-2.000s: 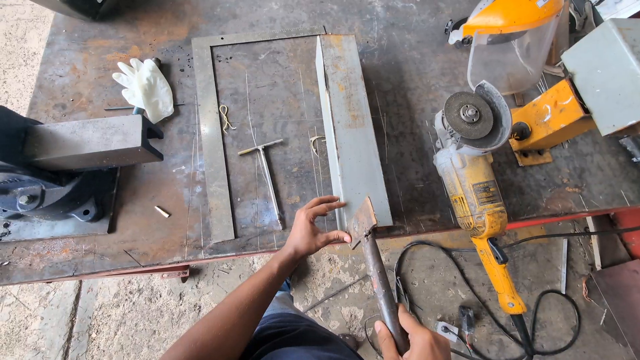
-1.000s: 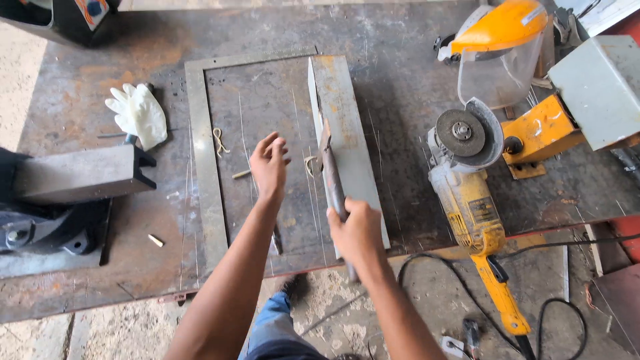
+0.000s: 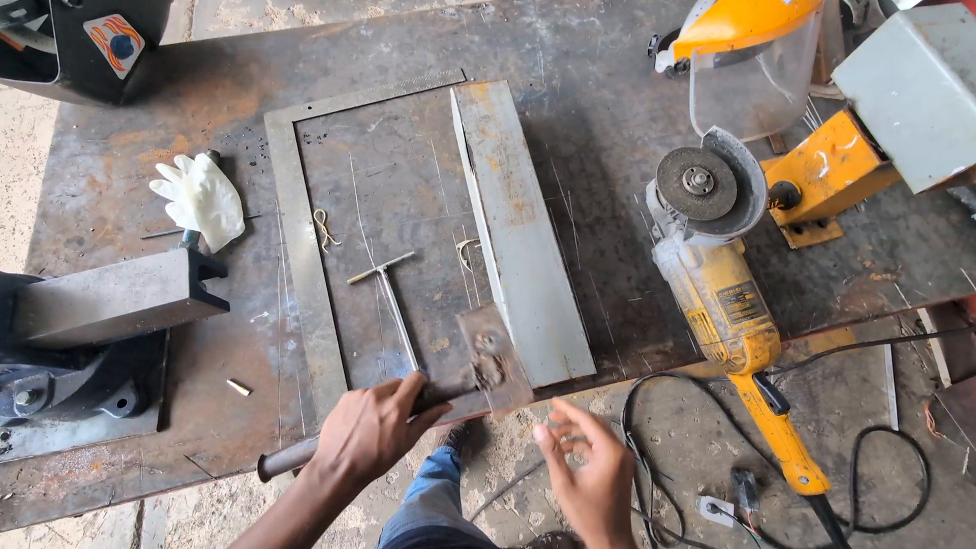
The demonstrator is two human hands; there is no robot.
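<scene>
My left hand (image 3: 381, 423) grips the round handle of a steel tool with a flat rusty plate (image 3: 496, 362) at its head. That plate lies over the lower end of a grey folded sheet-metal piece (image 3: 526, 236). Beside the plate's lower corner, my right hand (image 3: 585, 465) holds nothing, its fingers apart. A T-shaped metal bar (image 3: 396, 313) lies just above my left hand, within the arms of a steel framing square (image 3: 286, 206).
To the right lie a yellow angle grinder (image 3: 717, 305) with its cable and a face shield (image 3: 751, 69). A bench vise (image 3: 114, 305) and a white glove (image 3: 202, 198) are at the left. The steel table's front edge (image 3: 198, 480) runs near my hands.
The plate-headed tool has passed from my right hand to my left. It was upright over the grey piece and now lies slanted toward the lower left. My right hand has let go.
</scene>
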